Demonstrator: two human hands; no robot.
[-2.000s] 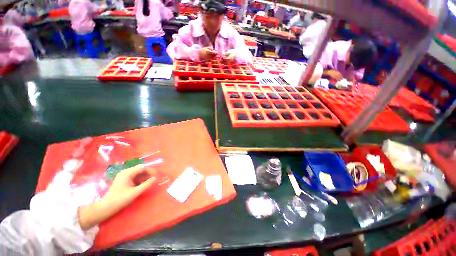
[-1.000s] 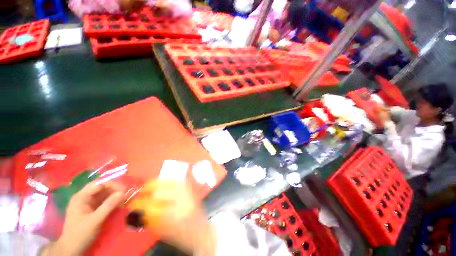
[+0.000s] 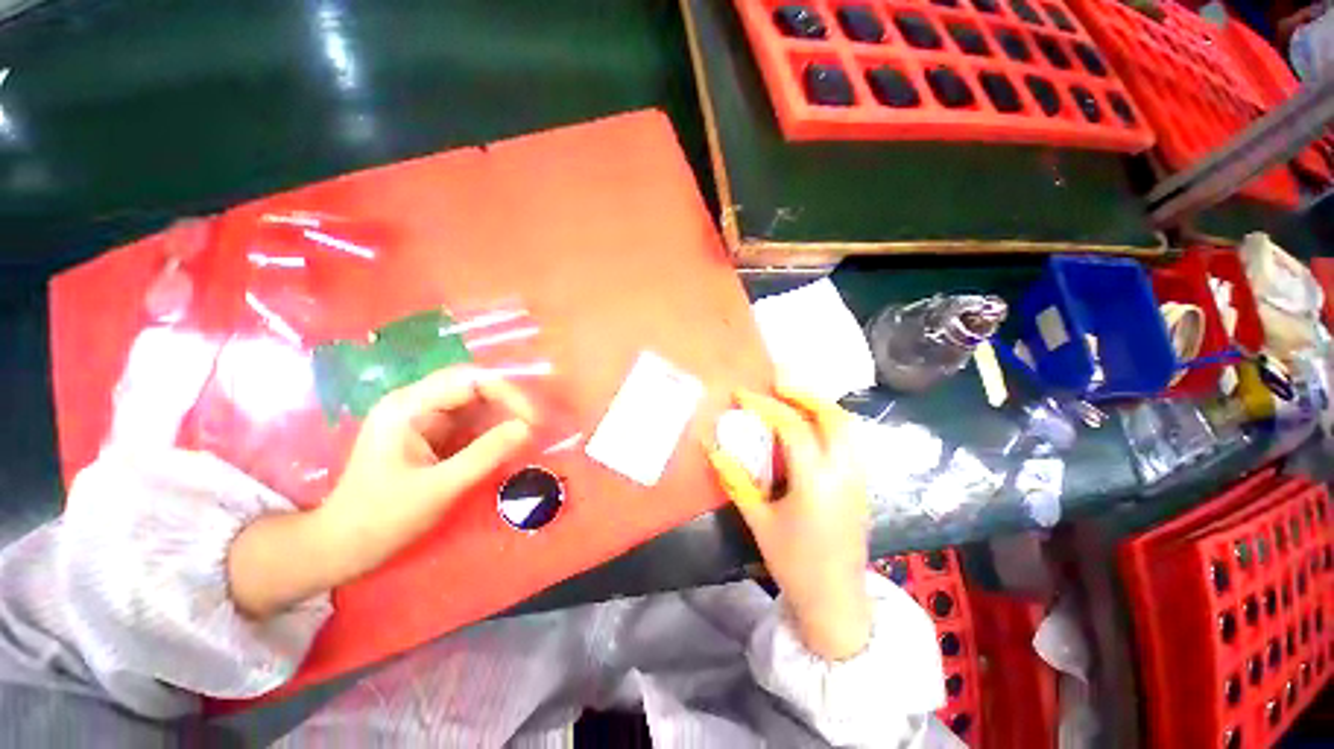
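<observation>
A round dark part (image 3: 530, 499) with a thin shiny rim and a pale reflection lies on the red work mat (image 3: 585, 220). My left hand (image 3: 417, 476) is just left of it, fingers curled and thumb near the forefinger; whether a thin film is between them cannot be told. My right hand (image 3: 802, 505), with yellow-orange finger cots, grips a small white wiping cloth (image 3: 745, 442) at the mat's right edge. The white plastic card (image 3: 644, 419) lies between my hands. A green piece (image 3: 392, 363) lies under clear film behind my left hand.
Right of the mat are a folded white wipe (image 3: 815, 340), a clear bottle (image 3: 936, 337), a blue bin (image 3: 1097, 329) and film scraps. A red parts tray (image 3: 936, 125) stands beyond on a raised board. More trays (image 3: 1244, 600) are at lower right.
The view has tilted down. My right hand came in, and the dark part now lies on the mat. The wiping cloth, earlier on the mat beside the card, is now in my right hand.
</observation>
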